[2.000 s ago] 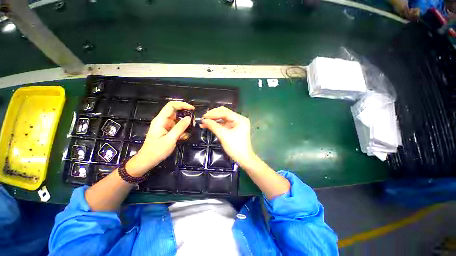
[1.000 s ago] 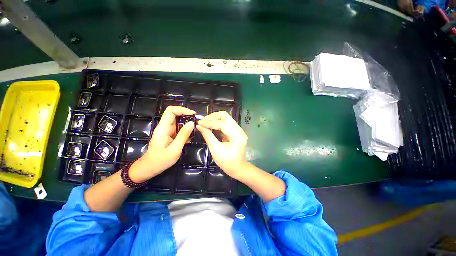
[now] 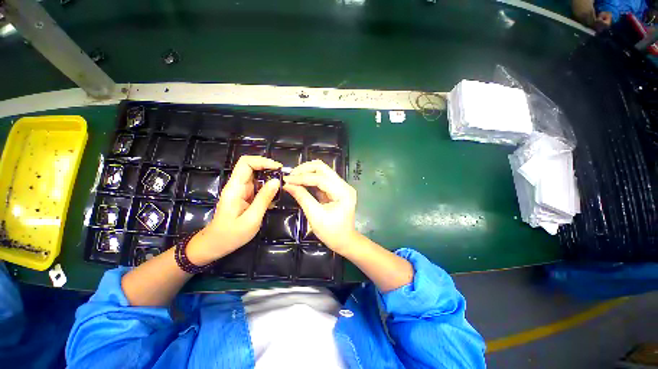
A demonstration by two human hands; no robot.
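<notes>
My left hand (image 3: 242, 209) holds a small dark square part (image 3: 270, 177) between thumb and fingers over the black blister tray (image 3: 277, 257). My right hand (image 3: 326, 205) is at the part's right side, thumb and forefinger pinched together at its edge. A small pale spot shows at these fingertips; whether it is a fitting or glare I cannot tell. The fingers hide most of the part. Similar square parts with shiny edges lie in tray pockets at the left, one of them here (image 3: 151, 215).
A yellow bin (image 3: 78, 148) with dark specks stands left, a white tag (image 3: 57, 275) beside it. A pale rail (image 3: 238, 94) borders the green belt (image 3: 288, 43), which carries small parts. White stacks (image 3: 490, 108) and ridged black trays (image 3: 613, 158) are right. Another person's hand shows top right.
My right hand has come in from the right against the held part. The view has shifted slightly. Small parts on the belt have moved left.
</notes>
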